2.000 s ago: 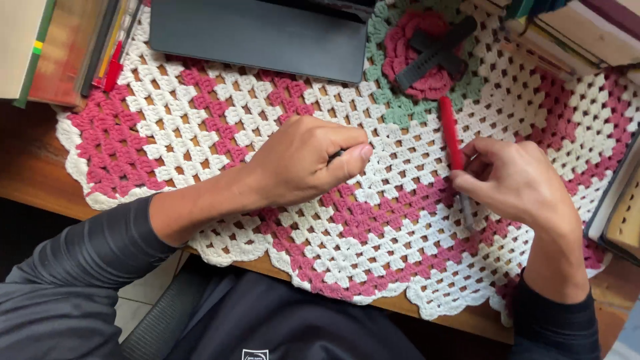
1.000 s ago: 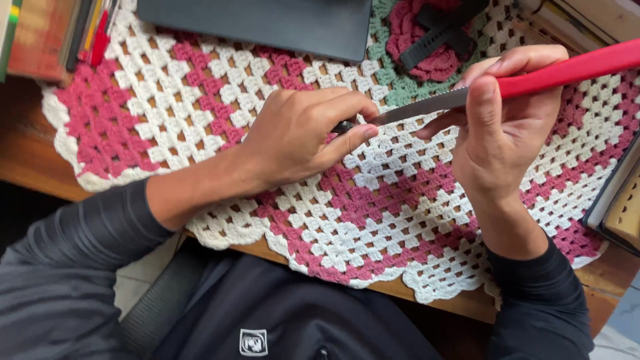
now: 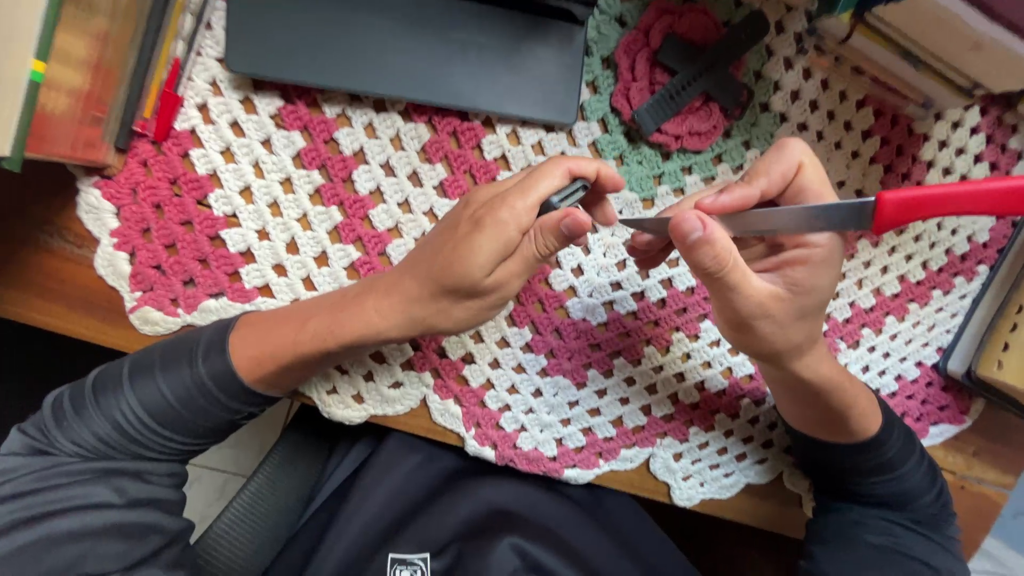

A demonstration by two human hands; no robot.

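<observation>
My left hand [image 3: 496, 248] holds a small black object [image 3: 565, 197] between thumb and fingers; a slot-like opening shows in it, and what it is I cannot tell. My right hand [image 3: 768, 256] grips a knife [image 3: 800, 221] by its blade, between thumb and fingers. The knife's red handle points to the right, past the hand. Its tip points left, close to the fingertips of my left hand; whether it touches them is unclear. Both hands are above a crocheted cloth [image 3: 624, 336] in white, pink and green.
A dark flat device or tray [image 3: 408, 56] lies at the top. Right of it, a black strap [image 3: 704, 72] rests on a pink crocheted flower [image 3: 632, 96]. Books [image 3: 80, 88] stand at the upper left, more books [image 3: 920, 48] at the upper right. The wooden table edge [image 3: 48, 272] runs below.
The knife was upright with its red handle up two seconds ago; it then turned sideways, handle to the right. My left hand has turned so that more of the black object shows.
</observation>
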